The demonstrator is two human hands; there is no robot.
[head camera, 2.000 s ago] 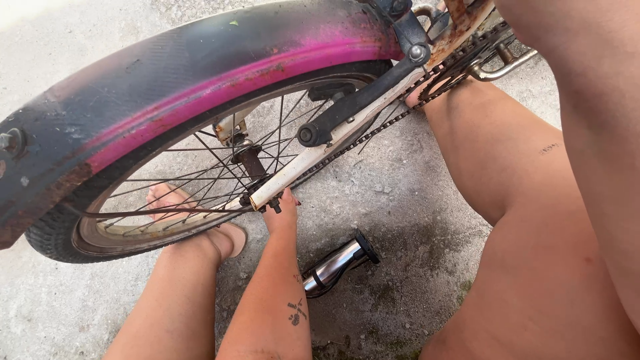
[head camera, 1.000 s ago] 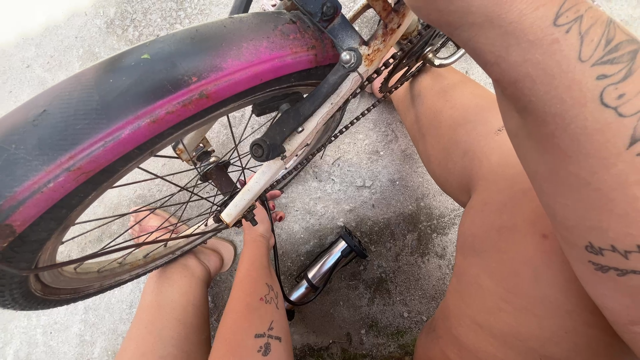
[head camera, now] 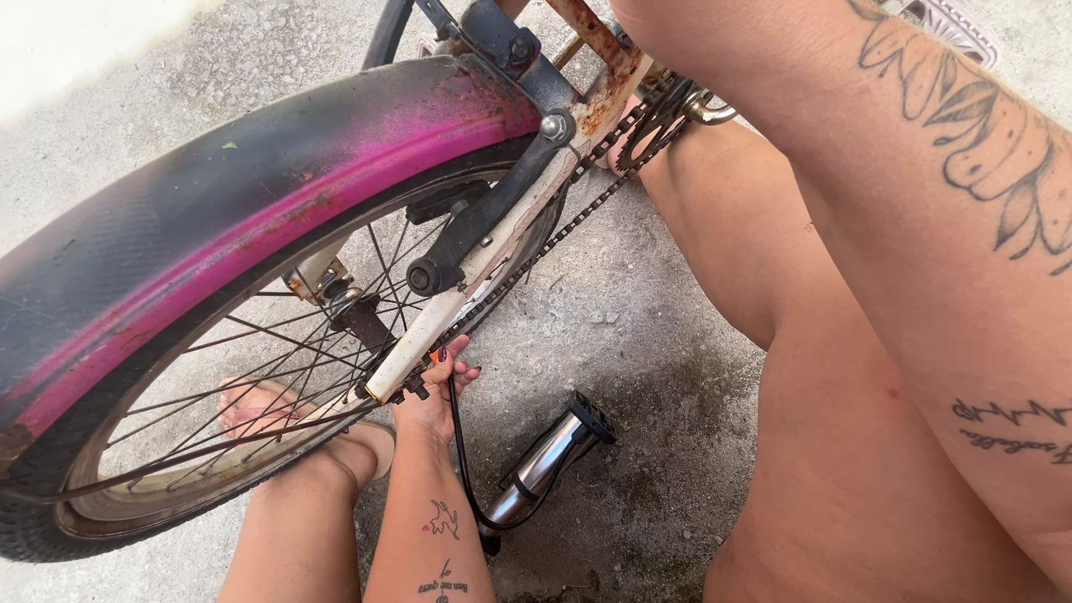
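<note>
My left hand [head camera: 437,383] is beside the rear axle, below the rusty white frame stay [head camera: 427,339]. Its fingers hold the end of a black pump hose [head camera: 459,452], where a small orange part shows; the frame partly hides the grip. The hose runs down to a silver floor pump [head camera: 536,469] lying on the concrete. Above the hand are the bicycle's spoked rear wheel [head camera: 151,494], the chain [head camera: 557,239] and a black and pink fender [head camera: 276,193]. My right forearm crosses the right side, and its hand is beyond the top edge.
My bare legs [head camera: 837,452] flank the work area, with a sandalled foot [head camera: 260,406] seen through the spokes. The chainring [head camera: 653,134] and rusty frame tube [head camera: 599,100] are at the top. Rough concrete [head camera: 645,335] lies beneath.
More of my tattooed right arm has come into view. The hose, not plain at my left hand two seconds ago, now shows running from it to the pump. The view has shifted.
</note>
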